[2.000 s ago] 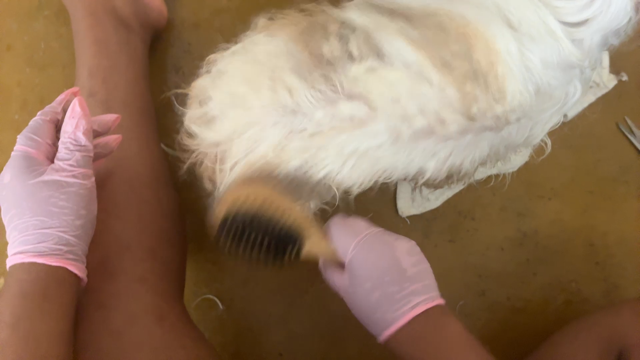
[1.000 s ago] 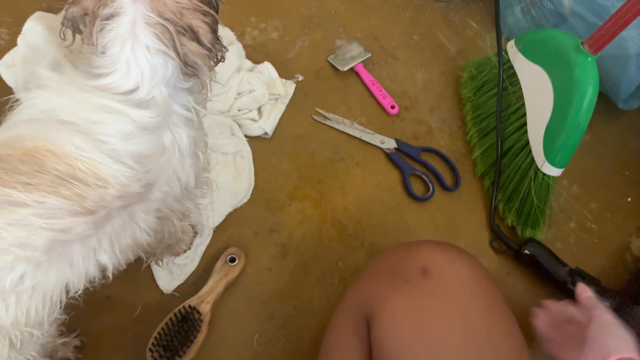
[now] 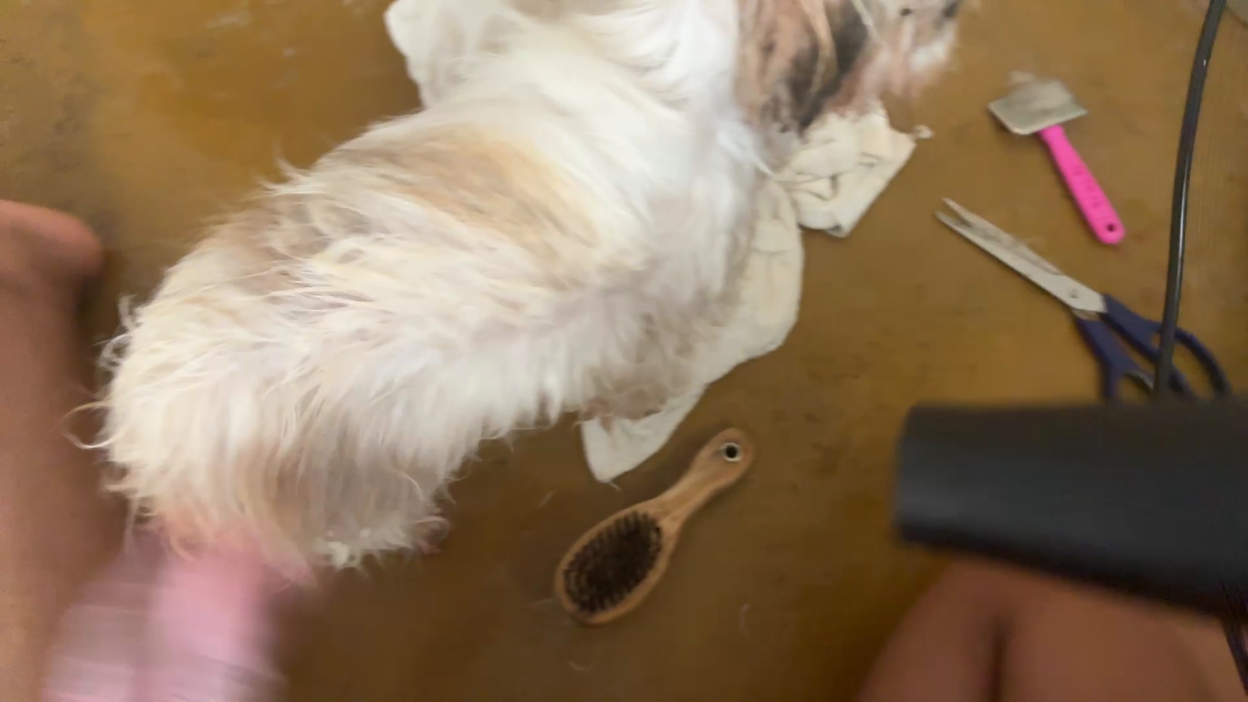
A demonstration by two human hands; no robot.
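Observation:
A long-haired white dog with tan and dark patches [image 3: 439, 292] is on the floor, its head at the top right. My left hand [image 3: 175, 624], in a pink glove and blurred, touches the fur at its rear; its fingers are unclear. A black hair dryer [image 3: 1063, 497] reaches in from the right edge. My right hand is outside the view. The wooden bristle brush [image 3: 614, 565] lies bristles up on the floor, below the dog's side.
A whitish cloth [image 3: 770, 292] lies under the dog. Scissors with dark blue handles [image 3: 1043, 278] and a pink-handled metal comb [image 3: 1077, 180] lie at the right. A black cord [image 3: 1183, 185] runs down beside them. My bare legs [image 3: 1033, 643] border the dog at left and lower right.
The brush, in my right hand two seconds ago, lies on the floor. The hair dryer has come over the floor at the right, and my left hand is at the dog's rear. The view has swung about.

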